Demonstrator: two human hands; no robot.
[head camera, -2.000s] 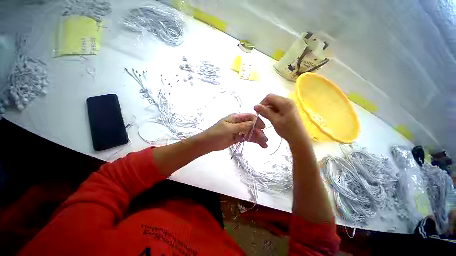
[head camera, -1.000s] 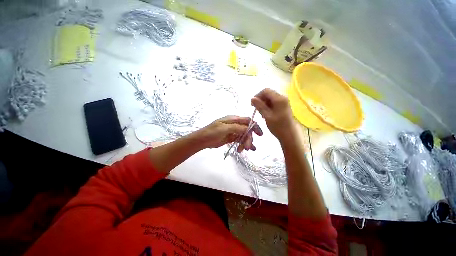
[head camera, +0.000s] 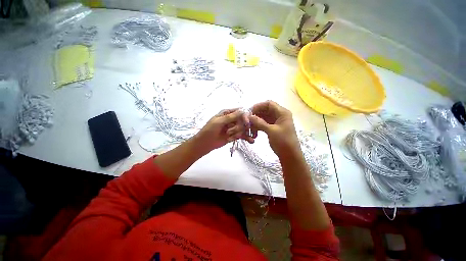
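My left hand (head camera: 228, 127) and my right hand (head camera: 273, 122) meet in front of me above the table. Their fingertips are close together on a thin whitish cable lead (head camera: 247, 122). A tiny white piece seems to show between the fingers, too small and blurred to name. Short dark-tipped ends hang below my left hand. A loose bundle of grey-white leads (head camera: 260, 165) lies below my hands and runs to the table's front edge. Another bundle with fanned ends (head camera: 168, 122) lies left of my hands.
A black phone (head camera: 109, 138) lies at left. A yellow basket (head camera: 341, 77) stands at right, a cream container (head camera: 301, 30) behind it. Coiled cable hanks (head camera: 391, 158) lie far right. Short leads (head camera: 196, 68), yellow labels (head camera: 242, 57) and bagged leads (head camera: 143, 32) lie toward the back.
My right hand has come down to my left hand; the strand earlier pulled up between them is now mostly hidden by fingers. The camera view has shifted.
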